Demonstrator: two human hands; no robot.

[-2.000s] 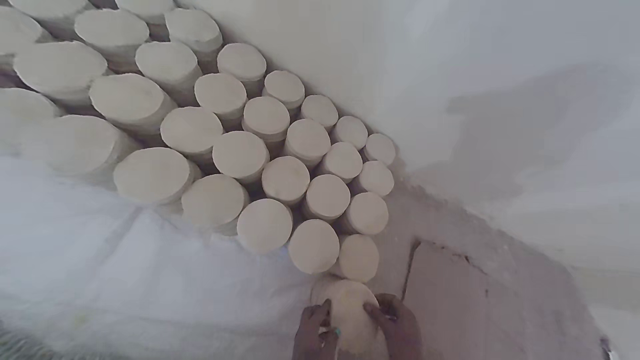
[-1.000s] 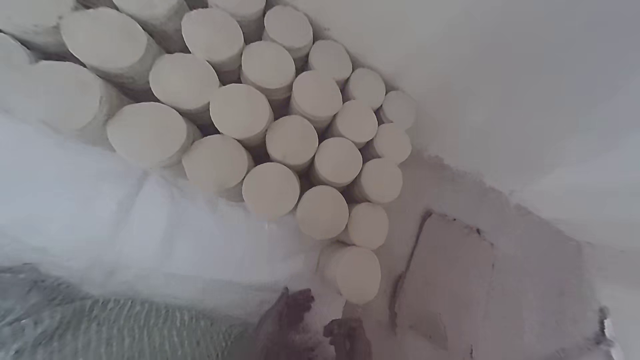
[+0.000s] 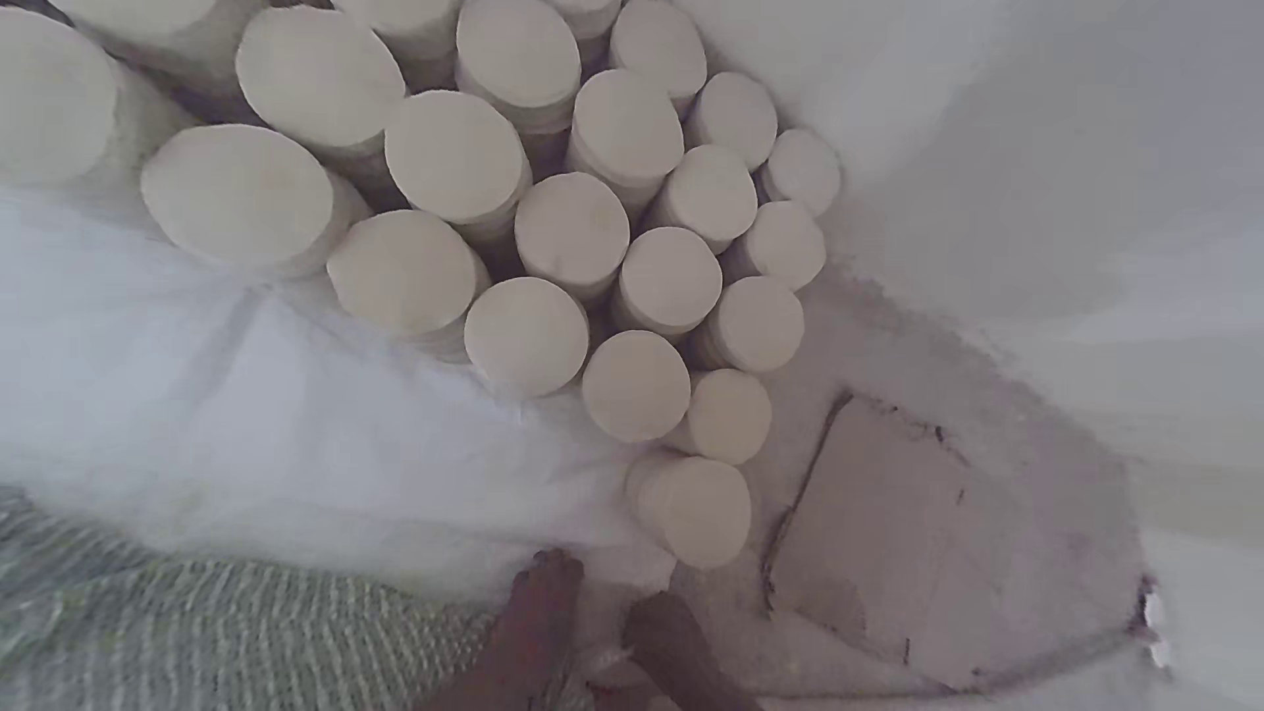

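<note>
Rows of stacked pale round discs stand packed together; the nearest stack [image 3: 709,512] leans at the lower end of the rows, beside another short stack [image 3: 729,416]. Below it, near the bottom edge, is my left hand [image 3: 549,592], dark and blurred, with its fingertips pointing up the view. My right hand [image 3: 664,627] lies just to its right, bent inward. Neither hand touches the nearest stack. A pale shape shows low between the hands, too unclear to name. Whether the fingers hold anything cannot be made out.
White sheeting [image 3: 296,395] runs along the left of the stacks, with ribbed green fabric [image 3: 247,632] below it. A pale wall or sheet [image 3: 1037,178] rises at right. On the floor lies a flat slab or patch [image 3: 889,533] with dark, cracked edges.
Two seconds ago both hands were around the nearest stack; they have let go and sit below it. The view has shifted, so the stacks appear higher.
</note>
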